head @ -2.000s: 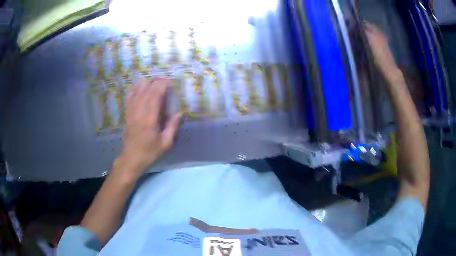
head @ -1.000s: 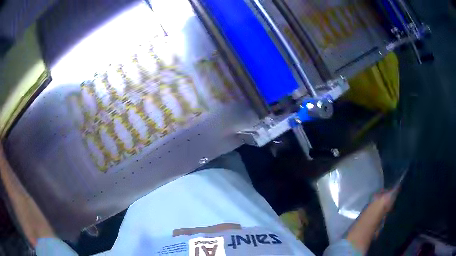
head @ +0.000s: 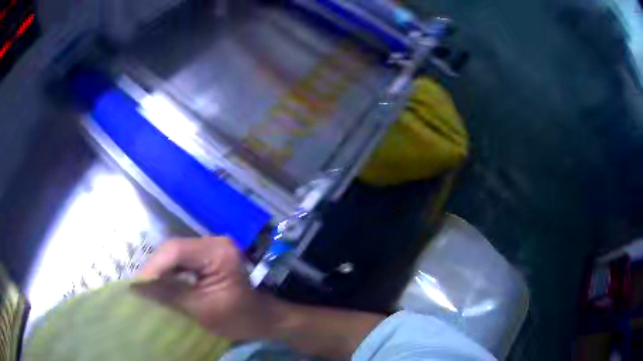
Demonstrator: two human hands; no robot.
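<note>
My right hand (head: 211, 282) reaches in from the lower right, fingers closed on the edge of a plain pale-yellow sheet (head: 120, 328), likely release paper. The sheet curls across the lower left and hides part of the bed. Small dark-marked pieces (head: 130, 257) show blurred on the glaring metal bed (head: 88, 218), just above the sheet. The thick blue roller (head: 173, 173) lies beyond my hand. Amber pieces (head: 303, 106) lie in a blurred row between the two roller sets. My left hand is not in view.
A silver end bracket with a blue fitting (head: 282, 240) is at the roller's near end. A second blue roller (head: 352, 21) is at the top. A bulging yellow bag (head: 416, 137) hangs under the bed edge. A glossy whitish bag (head: 465, 282) and red item (head: 603, 282) are at right.
The view has swung right, so the rollers appear farther left. My right hand has moved from beside the whitish bag to the bed and now holds the yellow sheet. My left arm has left view.
</note>
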